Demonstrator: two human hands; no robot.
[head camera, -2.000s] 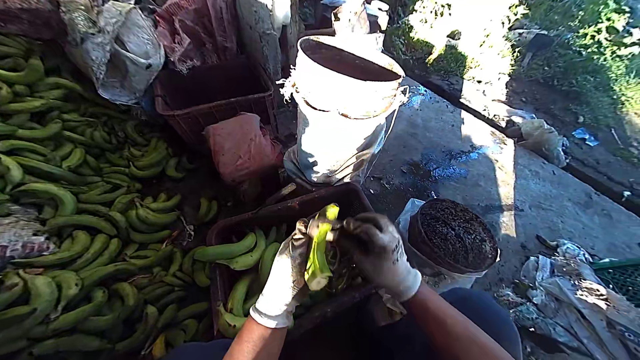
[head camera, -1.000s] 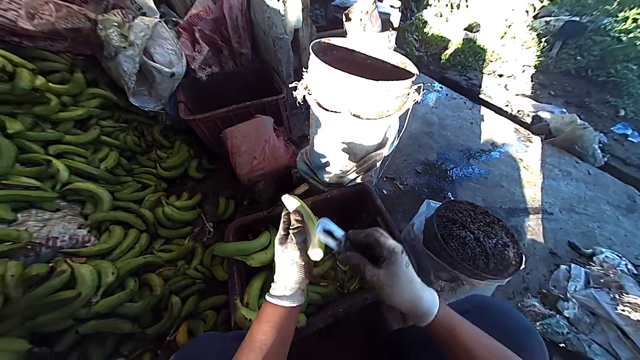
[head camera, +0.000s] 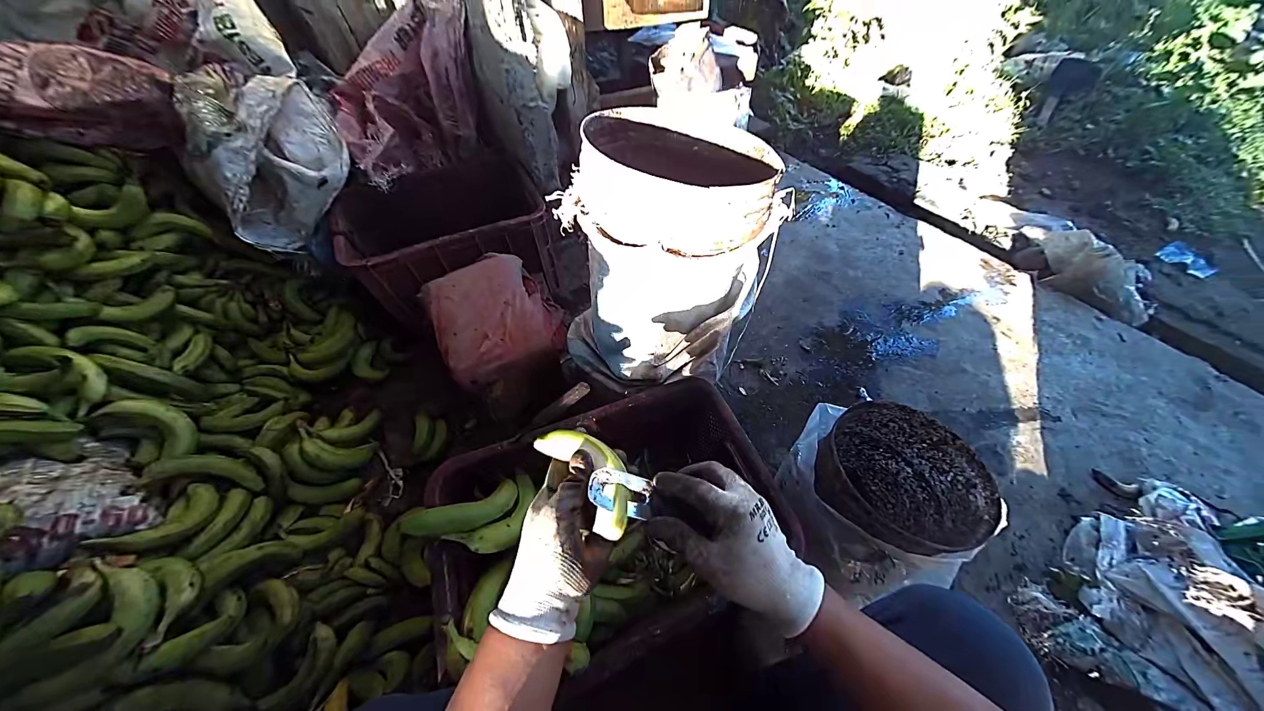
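Observation:
My left hand (head camera: 555, 553), in a soiled white work glove, is closed around a green plantain (head camera: 592, 459) whose skin is partly off along its length. My right hand (head camera: 736, 538), gloved alike, grips a small peeler-like tool (head camera: 620, 491) with a pale blue, U-shaped head, which touches the plantain's right side. Both hands are above a dark red plastic crate (head camera: 691, 410) that holds green plantains (head camera: 484, 513). The tool's handle is hidden in my right fingers.
A large heap of green plantains (head camera: 158, 425) covers the ground at left. Behind the crate stand a white bucket (head camera: 681, 217), a reddish bundle (head camera: 494, 321) and another dark red crate (head camera: 444, 237). A bucket of dark matter (head camera: 908, 479) is at right, near crumpled plastic sacks (head camera: 1165, 592).
The plantain has gone from upright to leaning left, and more pale flesh shows on it. The tool's blue head, not discernible two seconds ago, now lies across the plantain. The view has shifted slightly.

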